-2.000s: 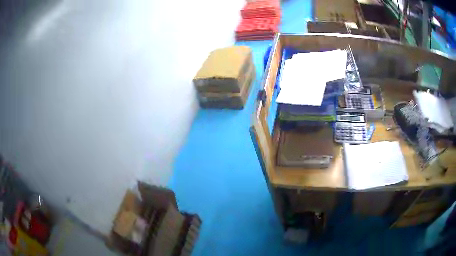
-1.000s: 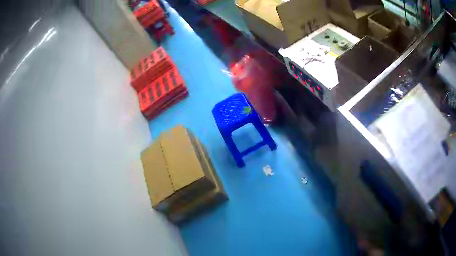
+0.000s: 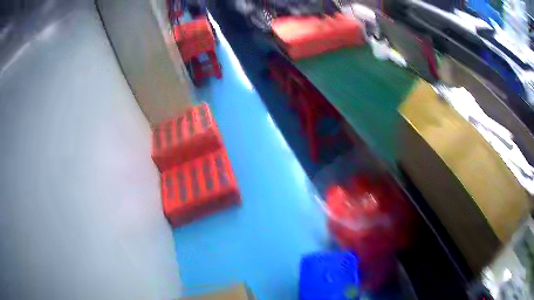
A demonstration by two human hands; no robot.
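No hand is in the picture. The frame is blurred. Nearest in front, a blue plastic stool [image 3: 329, 275] stands on the blue floor, cut off by the bottom edge. Beside it, a red bag-like thing [image 3: 366, 211] sits by the bench side. Two stacks of orange-red compartment trays [image 3: 199, 186] stand on the floor along the wall at the left. A cardboard box [image 3: 225, 293] shows only its top at the bottom edge.
A long bench with a green mat [image 3: 366, 88] runs along the right, with orange-red trays [image 3: 319, 35] at its far part. A large cardboard box [image 3: 462, 170] is on its near part. More red trays [image 3: 195, 38] are on a red stool further up the aisle. A pale wall bounds the left.
The view has moved forward along the aisle. The blue stool and floor box have shifted to the bottom edge, and the tray stacks are nearer. The green-matted bench has come into view.
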